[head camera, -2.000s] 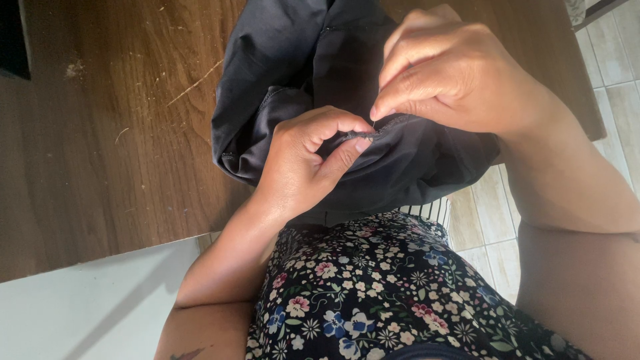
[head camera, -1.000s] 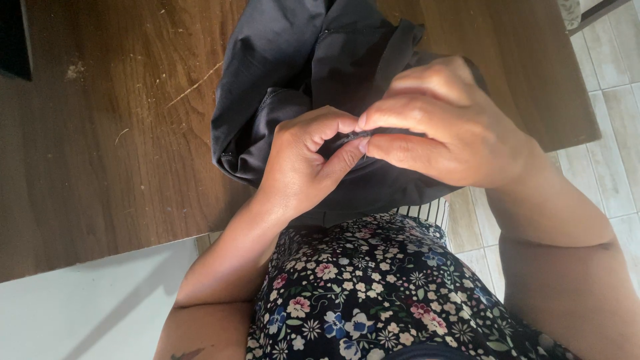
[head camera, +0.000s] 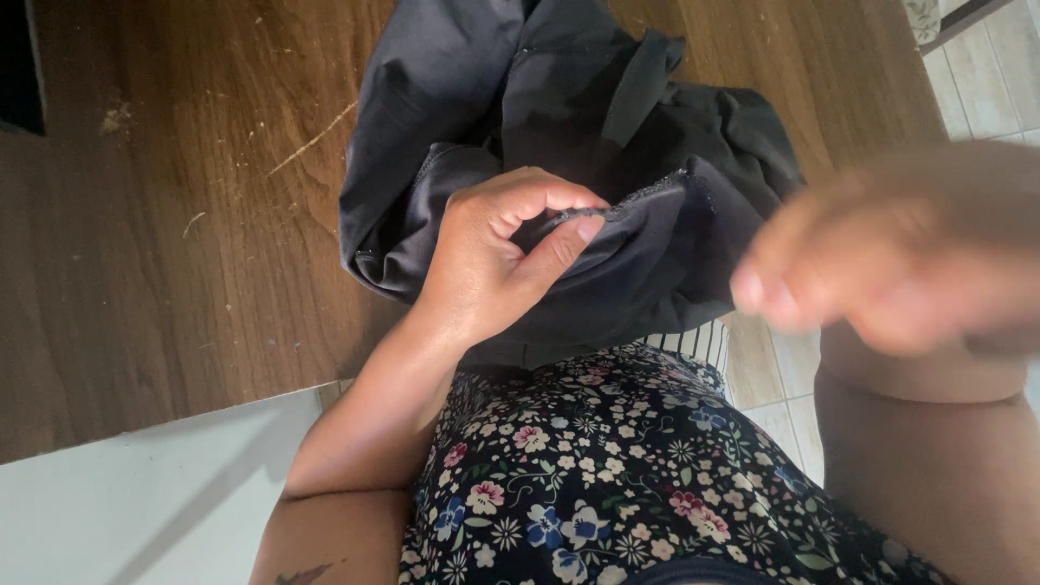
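A dark grey, nearly black cloth garment (head camera: 569, 106) lies bunched over the near edge of the wooden table. Thumb and index finger of my left hand (head camera: 512, 244) pinch the garment's raised seam edge (head camera: 650, 193), which runs on to the right past the fingertips with stitching along it. My right hand (head camera: 861, 252) is off to the right of the garment, blurred by motion, its thumb and fingertips pressed together. Whether a needle or thread is between those fingertips cannot be made out.
The brown wooden table (head camera: 203, 244) bears light scratches and specks. A dark object (head camera: 18, 73) is at its far left corner. Floor tiles (head camera: 987, 81) show beyond the right edge. Black-and-white striped fabric (head camera: 691, 345) is under the garment, beside my floral clothing (head camera: 569, 487).
My right hand has moved from beside my left fingertips at the seam out to the right. My left hand keeps its pinch on the cloth in much the same place.
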